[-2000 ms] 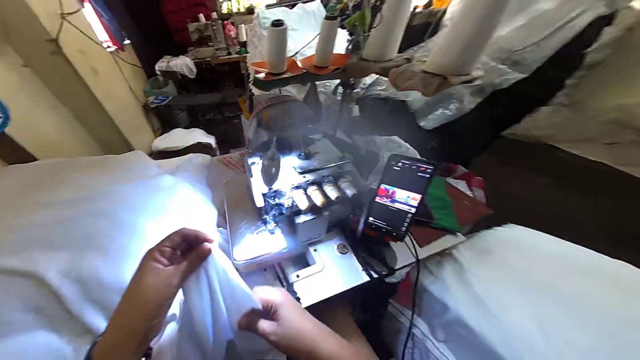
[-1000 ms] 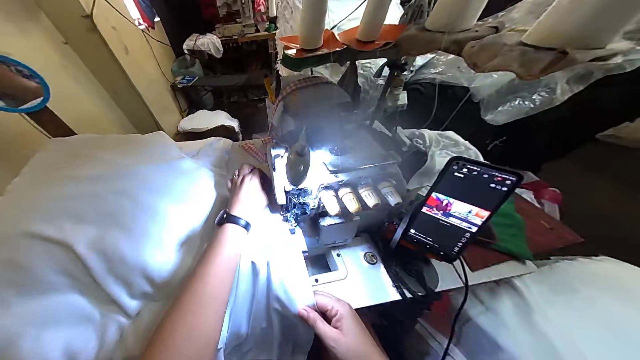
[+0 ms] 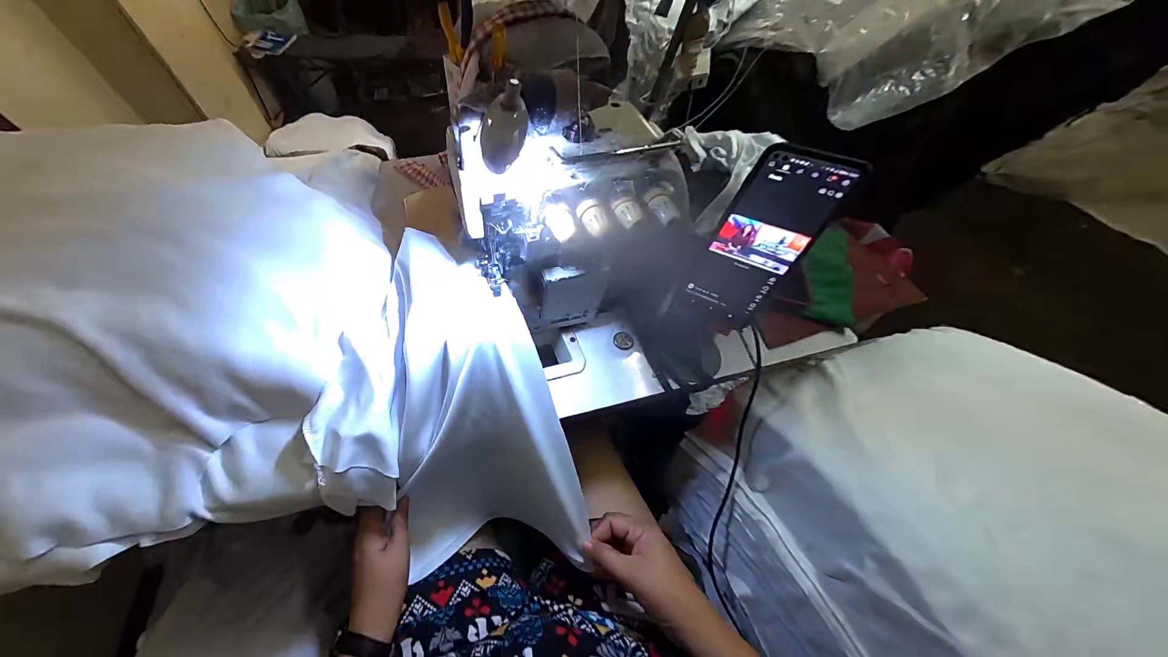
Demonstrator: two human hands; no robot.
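Note:
White fabric (image 3: 474,383) runs from under the presser foot of a lit overlock sewing machine (image 3: 547,228) down toward my lap. My right hand (image 3: 630,552) pinches its lower right corner between thumb and fingers, below the machine bed. My left hand (image 3: 385,538) is at the lower left edge of the cloth, partly hidden under it, with the thumb against the fabric; its fingertips are out of sight. A large pile of white cloth (image 3: 164,338) lies to the left, touching the piece at the machine.
A phone (image 3: 776,237) with a lit screen stands right of the machine, its black cable (image 3: 735,474) hanging down. Another white cloth pile (image 3: 985,474) fills the lower right. Clear plastic sheeting (image 3: 903,64) is behind, and red and green cloth (image 3: 829,278) lies beyond the phone.
My left hand has moved from beside the needle area down to the fabric's lower left edge. The fabric's right corner hangs lower, still in my right hand. The view has shifted downward.

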